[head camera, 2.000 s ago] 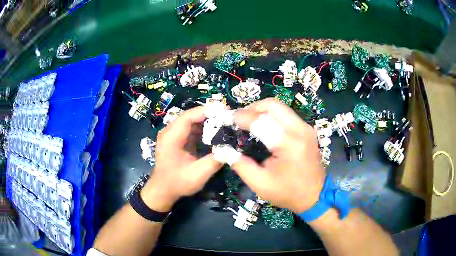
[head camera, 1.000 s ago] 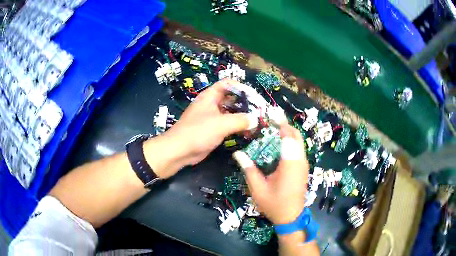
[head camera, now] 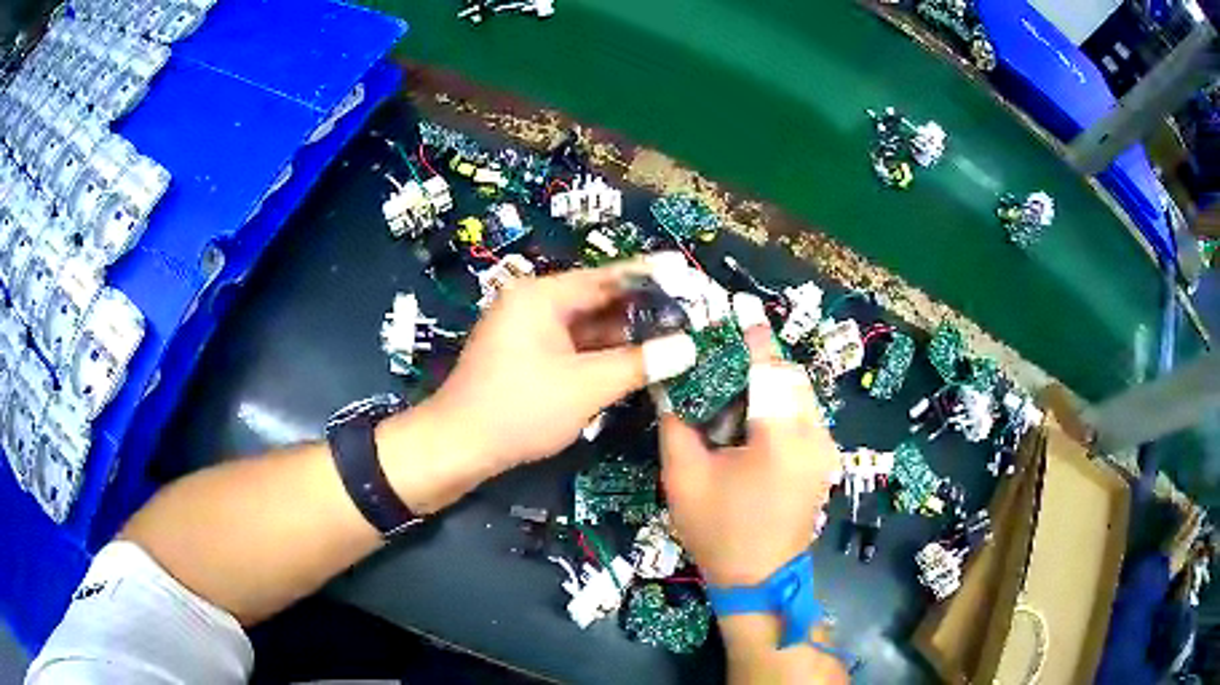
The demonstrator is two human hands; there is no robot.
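Observation:
My left hand (head camera: 535,368), with white coverings on its fingertips and a black watch, holds a dark part with a white piece beside it. My right hand (head camera: 749,468), with covered fingertips and a blue wrist band, holds a green circuit board (head camera: 709,371) by its edges. The board lies close against the dark and white parts between both hands. The fingers hide how they join. Several wired board assemblies (head camera: 863,351) with white blocks lie scattered on the dark bench mat around my hands.
Blue trays (head camera: 254,94) with rows of whitish moulded shells stand at the left. A green conveyor belt (head camera: 749,121) with a worn edge runs across the back, carrying a few assemblies. An open cardboard box (head camera: 1070,562) with a pale ring stands at the right.
Over two seconds the view has turned. The green board has come into view in my right hand, and in the last second it has moved up against the part in my left hand.

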